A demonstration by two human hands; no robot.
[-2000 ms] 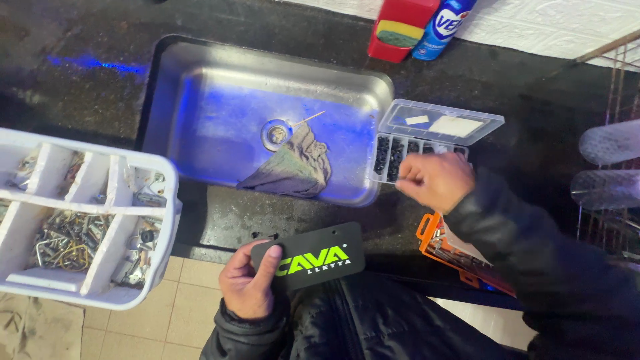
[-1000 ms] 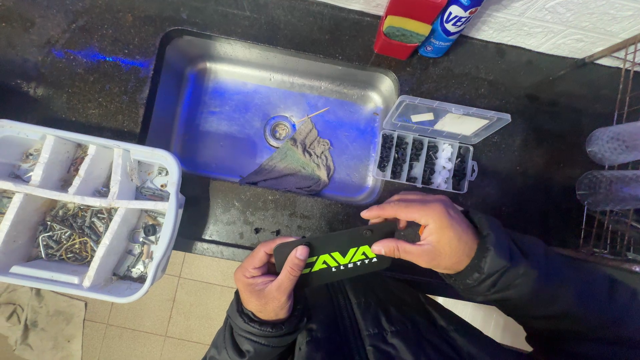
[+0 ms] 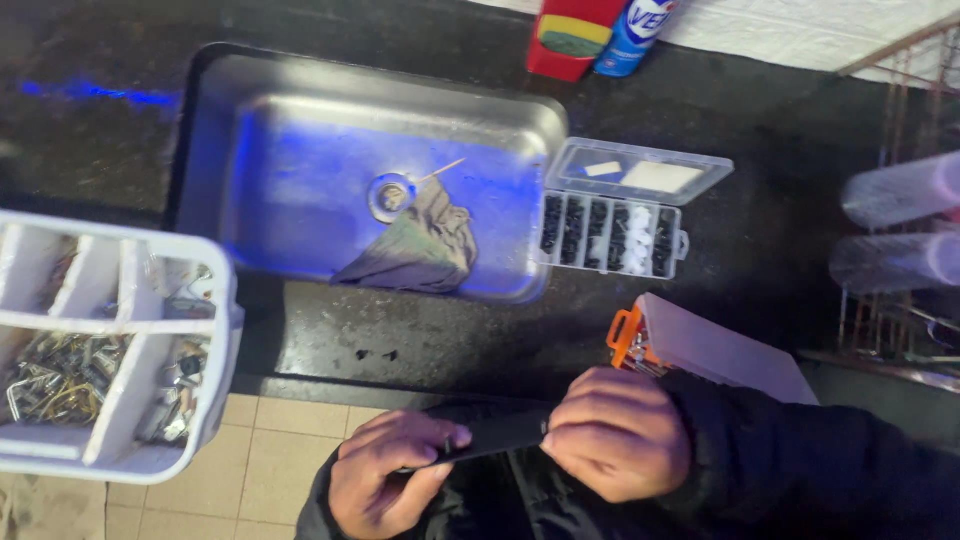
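Both hands hold a black plate (image 3: 499, 437) low in the head view, in front of the counter's edge. My left hand (image 3: 394, 469) grips its left end between thumb and fingers, beside a small dark piece standing up from the plate. My right hand (image 3: 619, 435) pinches the right end, at another small dark piece. The plate is tilted, so its printed face does not show. Above and to the right, an open clear plastic organizer (image 3: 611, 232) holds small black and white fasteners. Two small black pieces (image 3: 375, 355) lie on the counter.
A steel sink (image 3: 322, 127) holds a crumpled cloth (image 3: 424, 247). At left stands a divided white bin (image 3: 225, 300) of metal hardware. An orange case with a translucent lid (image 3: 720, 349) lies beside my right sleeve. A red sponge holder (image 3: 551, 64), blue bottle (image 3: 630, 45) and wire rack (image 3: 885, 300) stand farther off.
My right hand went from the organizer to the plate's right end. The plate has turned, so the green and white lettering seen earlier no longer shows.
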